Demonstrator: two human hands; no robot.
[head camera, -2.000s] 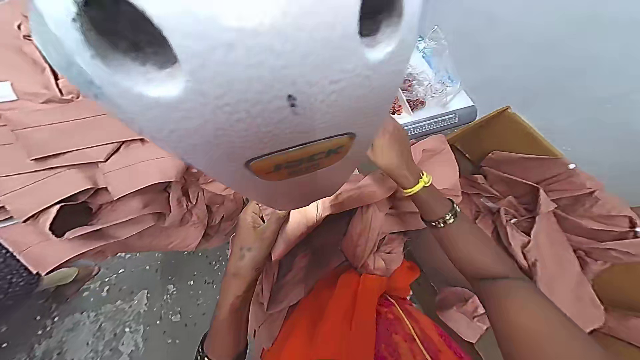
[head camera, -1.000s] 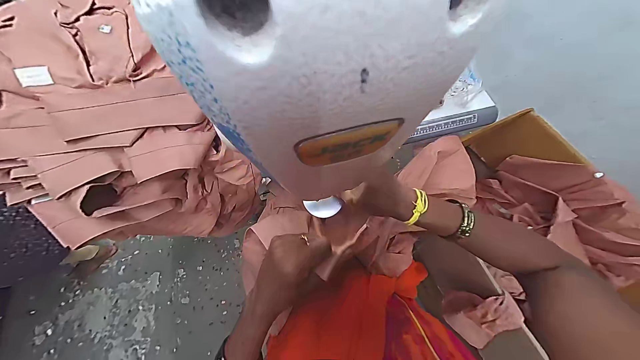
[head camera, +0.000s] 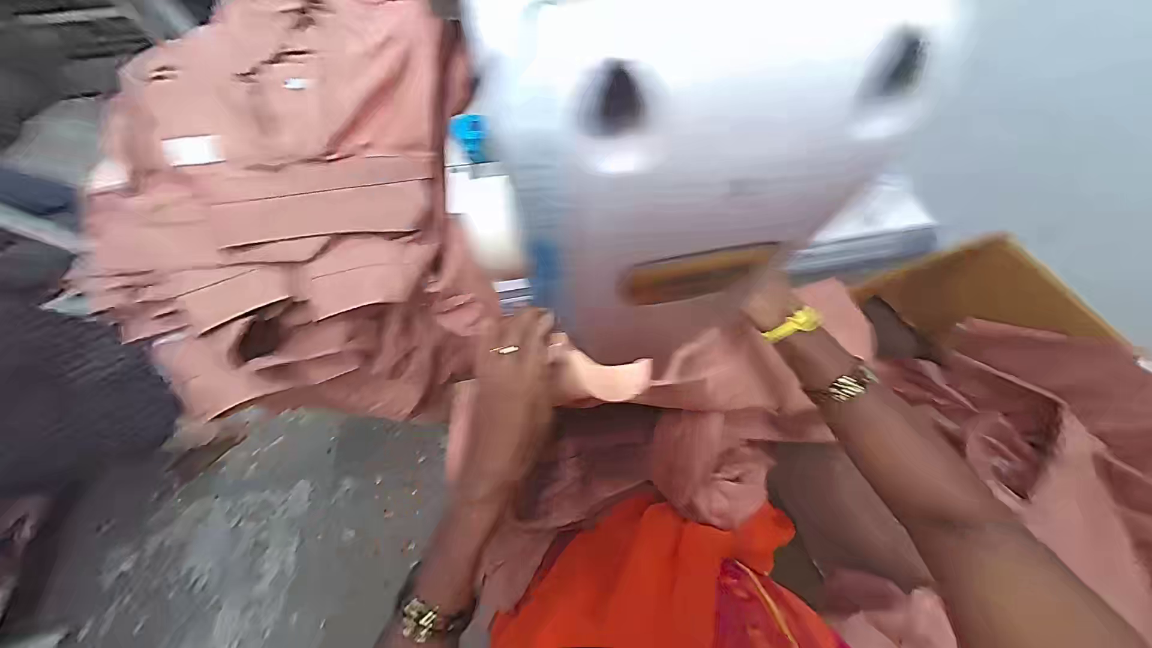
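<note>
A white sewing machine head (head camera: 720, 180) with an orange-and-dark badge fills the upper middle. Below its left side, my left hand (head camera: 517, 387), with a ring on one finger, lies on salmon-pink cloth (head camera: 720, 369); a pale curved cloth edge sticks out beside its fingers. At the machine's lower right is my right hand (head camera: 769, 301), at the same cloth, its fingertips hidden behind the machine and blurred. The wrist there bears a yellow band and a metal bracelet. The cloth hangs down over my lap, above orange fabric (head camera: 630, 576). The needle area is out of sight.
A large pile of salmon-pink garment pieces (head camera: 315, 207) with white labels lies left of the machine. On the right, a cardboard box (head camera: 999, 279) holds more pink cloth (head camera: 1035, 432). Grey speckled floor (head camera: 270, 531) shows lower left, beside a dark textured surface (head camera: 81, 396). A pale wall stands upper right.
My hands, close together under the machine one second ago, are now apart, the left one further left on the cloth. The white disc-like thing between them no longer shows. The view has shifted.
</note>
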